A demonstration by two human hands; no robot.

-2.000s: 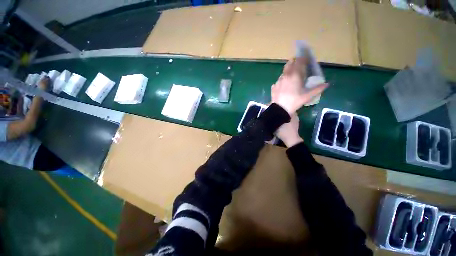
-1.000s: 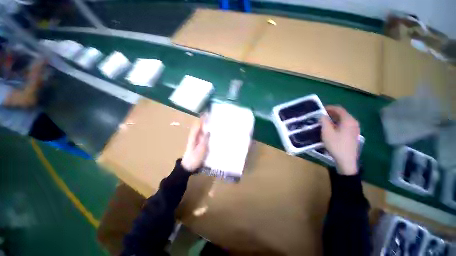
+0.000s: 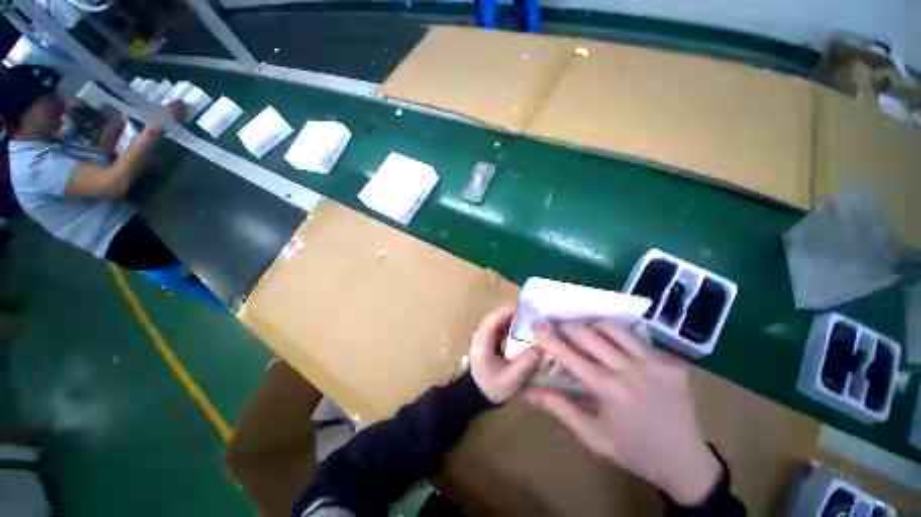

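Note:
A white carton (image 3: 578,300) is held in front of me over the near edge of the green belt. My left hand (image 3: 500,353) grips its left end. My right hand (image 3: 631,399) lies across its near side with the fingers on it and hides much of it. Whether a tray is inside cannot be seen. A white tray with dark pieces (image 3: 682,302) sits on the belt just beyond the carton. Another filled tray (image 3: 850,366) is farther right, and one more (image 3: 836,500) is cut off at the lower right.
White cartons (image 3: 399,188) stand in a row along the belt (image 3: 566,217) to the left. A small grey pouch (image 3: 479,183) lies beside them. Pale sheets (image 3: 843,252) stand at the right. Cardboard (image 3: 374,303) covers both sides. A seated person (image 3: 76,182) works at the far left.
The carton has been tilted and my right hand has left the trays and moved onto it. One tray is now in view on the belt where two overlapped. The camera view has shifted.

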